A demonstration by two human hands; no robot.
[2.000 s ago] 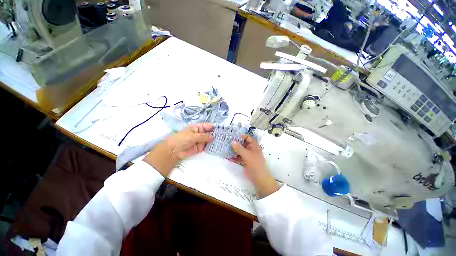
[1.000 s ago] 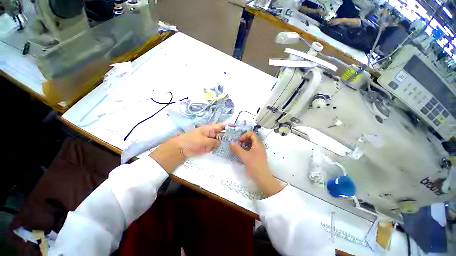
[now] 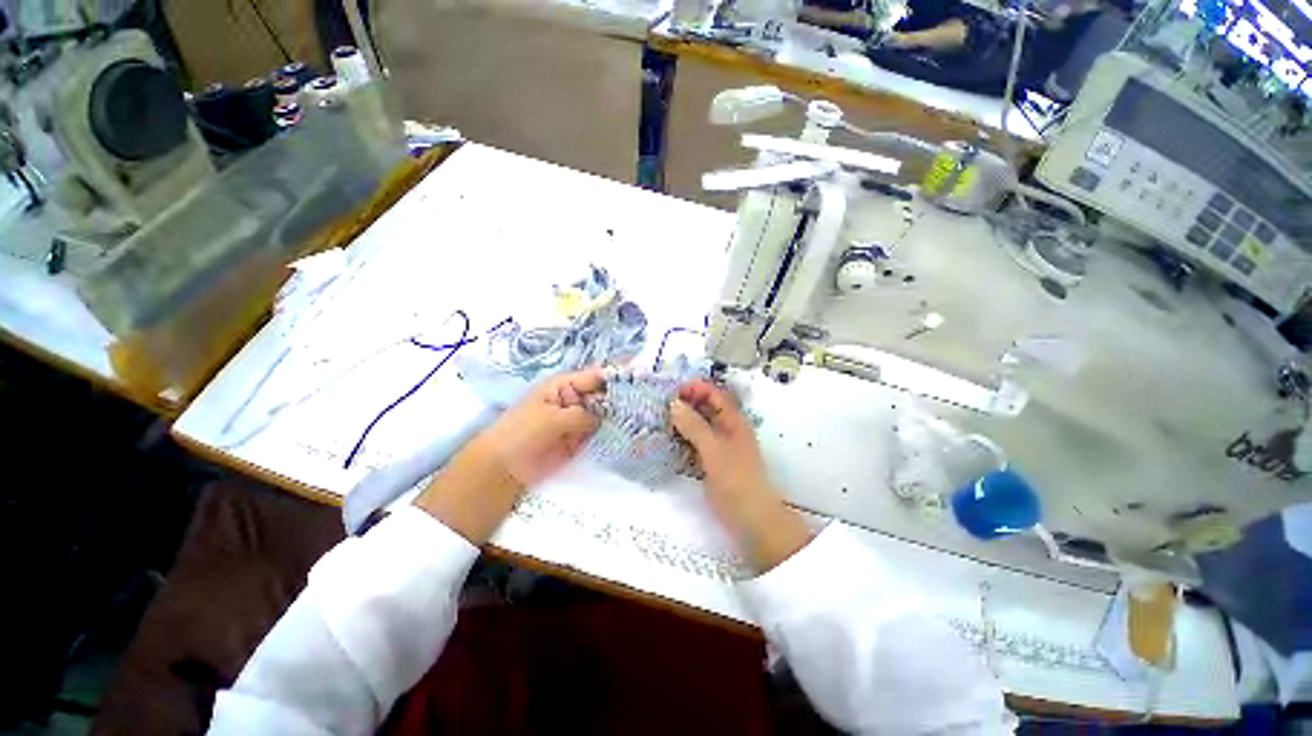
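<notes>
A light grey stack of small fabric pieces (image 3: 638, 421) is held between both hands above the white table, just left of the machine's needle area. My left hand (image 3: 551, 426) grips its left side with thumb and fingers. My right hand (image 3: 715, 429) pinches its right side. Behind the stack lies a tangled grey pile (image 3: 576, 328) with a yellowish bit. A pale grey fabric band (image 3: 410, 463) runs from the pile to the front table edge, partly behind my left forearm.
A cream sewing machine (image 3: 993, 331) with a control panel (image 3: 1180, 180) stands at right, a blue round object (image 3: 996, 505) on its bed. A dark cord (image 3: 410, 391) lies left on the white table (image 3: 489, 216). A clear guard (image 3: 245, 216) stands at the left edge. A person's arm (image 3: 928, 35) shows behind.
The view has shifted, moving the scene in the picture. Both hands still hold the stack; it looks more spread between them than one second ago.
</notes>
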